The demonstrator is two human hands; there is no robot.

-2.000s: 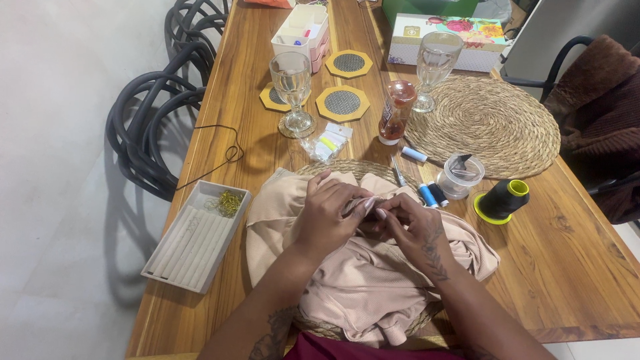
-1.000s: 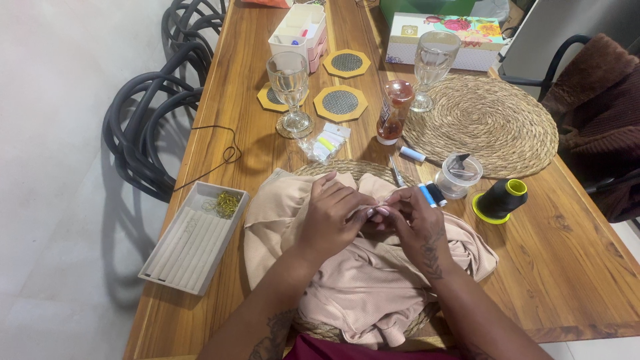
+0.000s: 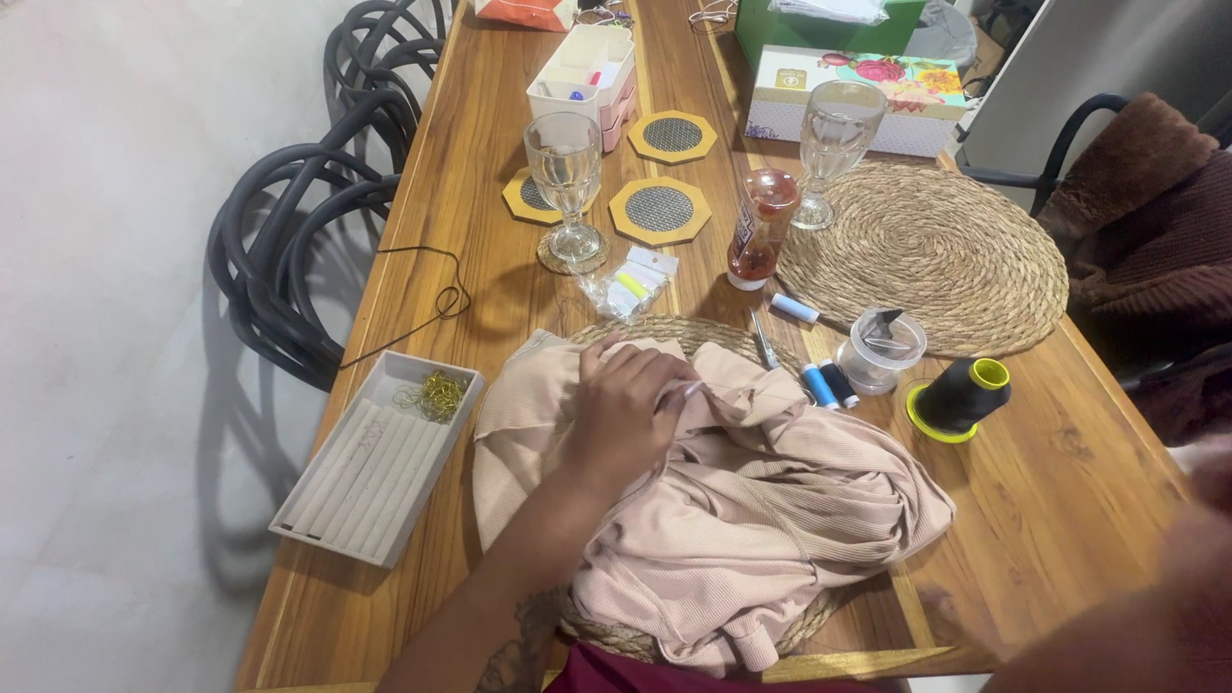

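Observation:
A bunched pink ribbed garment (image 3: 731,539) lies over a woven round placemat (image 3: 616,630). My left hand (image 3: 630,404) pinches a fold of it near its upper middle. My right hand is blurred at the lower right edge (image 3: 1107,606), raised away from the cloth; its fingers cannot be made out. Above the garment are small scissors (image 3: 765,342), a blue thread spool (image 3: 819,385), a dark thread spool (image 3: 839,383) and a pale spool (image 3: 795,308). A clear plastic tub (image 3: 878,356) and a large black thread cone (image 3: 958,397) stand to their right.
A grey tray (image 3: 375,462) with gold-coloured pieces is at the left. Beyond the garment stand two glass goblets (image 3: 564,173), a reddish bottle (image 3: 763,231), octagonal coasters (image 3: 660,209), a storage box (image 3: 587,82) and a floral box (image 3: 866,106). Another woven placemat (image 3: 934,250) lies at the right.
My right hand has left the cloth beside my left hand and swung out to the lower right. My left hand stays on the garment.

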